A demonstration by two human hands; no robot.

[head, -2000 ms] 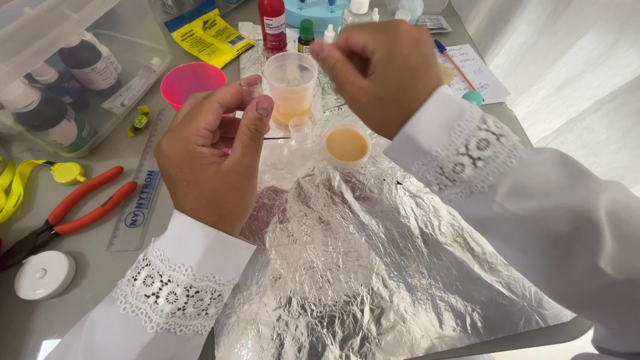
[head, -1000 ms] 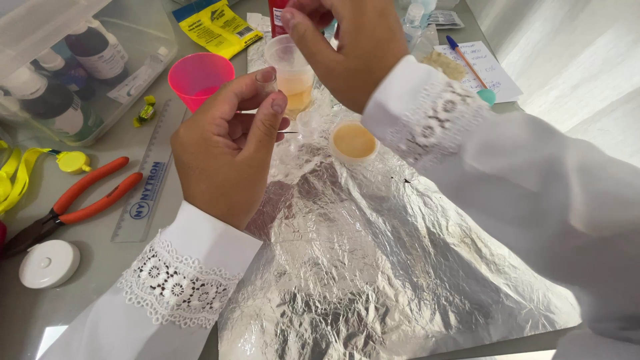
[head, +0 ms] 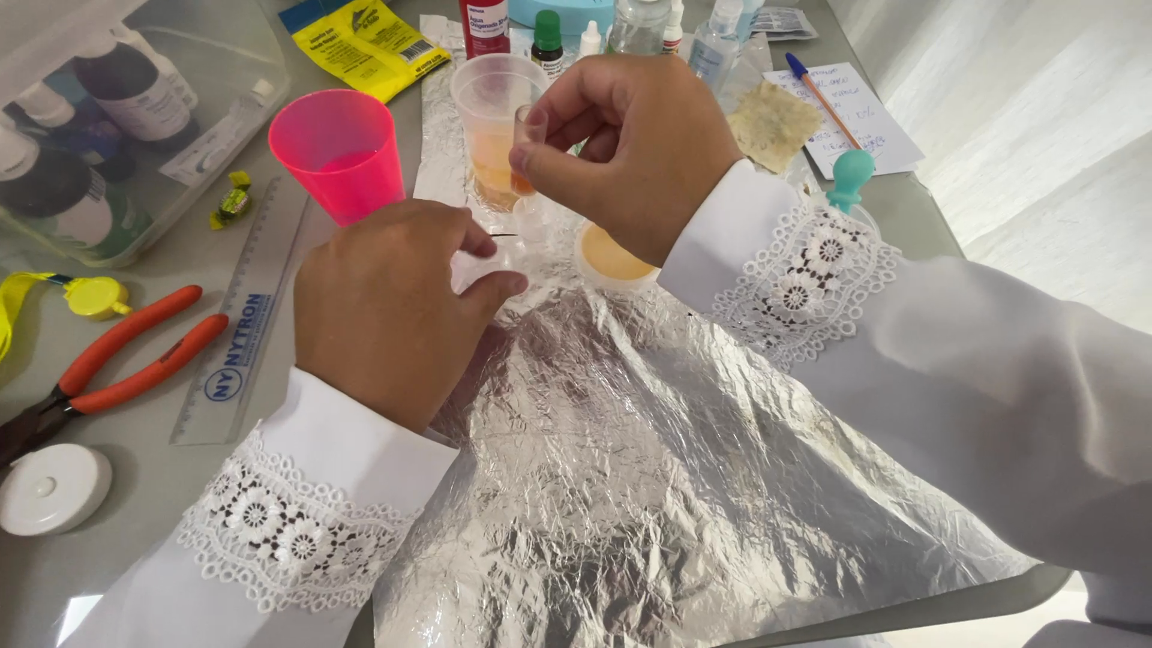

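Note:
Between the thumb and fingers of my right hand [head: 643,153] is a small clear vial [head: 529,135] with orange liquid low in it, held upright in front of a translucent plastic cup [head: 493,90] of pale orange liquid. My left hand [head: 396,306] is lower and to the left, thumb and fingertips apart, with a thin dark thing near the index fingertip; whether it touches that is unclear. Small clear pieces lie on the aluminium foil [head: 612,450] by those fingertips. A round dish of peach-coloured content [head: 614,252] stands below my right hand, partly covered by it.
A pink cup [head: 337,153], a ruler [head: 238,342], orange-handled pliers [head: 135,351] and a white round lid [head: 54,489] are on the left, near a clear plastic box [head: 207,108] of bottles. Several bottles stand at the back. A pen [head: 823,99] lies on handwritten paper [head: 864,135] at the right.
My hands have moved apart from the closer, raised pose of before. The left has come down with its fingers spread, and the small vial now shows in my right hand.

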